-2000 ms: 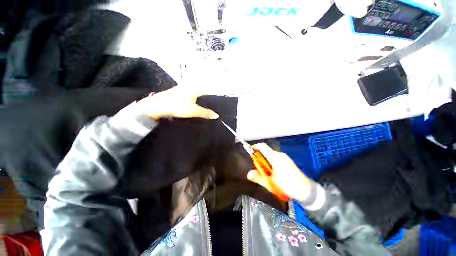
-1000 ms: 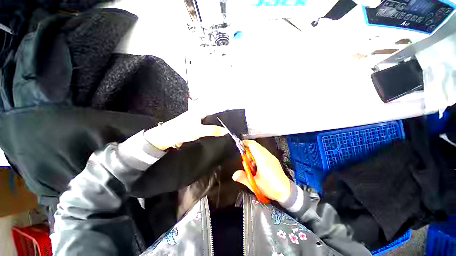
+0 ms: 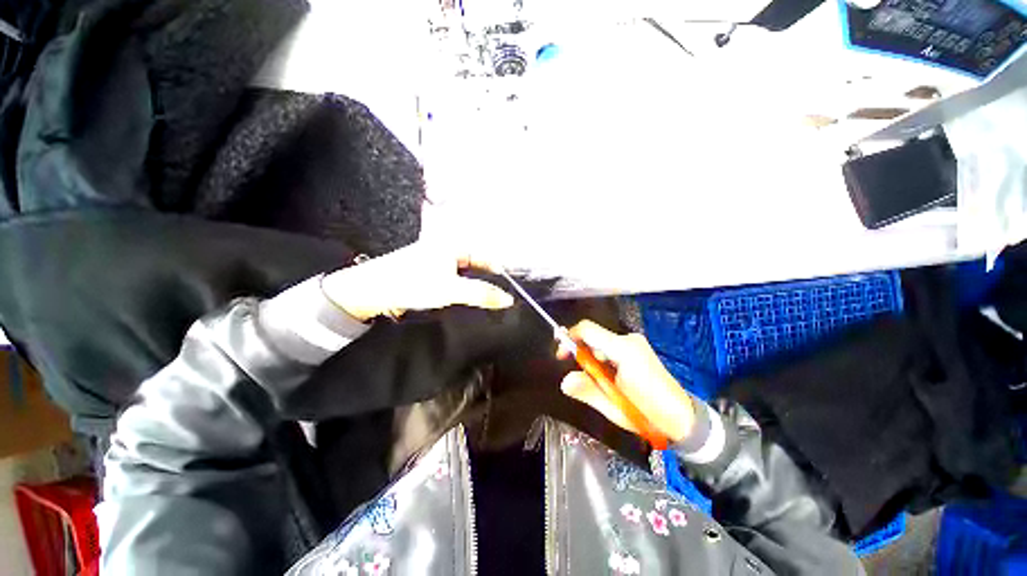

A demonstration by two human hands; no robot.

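A large black garment [image 3: 169, 270] lies at the left and runs over the wearer's lap, with dark speckled pile lining [image 3: 321, 169] showing on top. My left hand [image 3: 422, 281] rests on the garment at the table's front edge, its thumb and fingers at the cloth; the fingertips are partly washed out by glare. My right hand [image 3: 631, 388] holds scissors [image 3: 614, 396] with an orange handle. The silver blades point up and left, with their tip beside my left fingers at the cloth. Whether the blades touch the cloth cannot be told.
The white machine table [image 3: 698, 203] is overexposed. The sewing machine's tension dial [image 3: 510, 60] shows at the top. A smartphone [image 3: 901, 180] lies at the table's right. A blue crate [image 3: 805, 321] stands under the table beside black cloth [image 3: 878, 416]. A red crate [image 3: 62, 523] is at lower left.
The black cloth end that lay on the table edge past my left hand now shows much less. My right hand and the scissors moved slightly right and down from one second ago.
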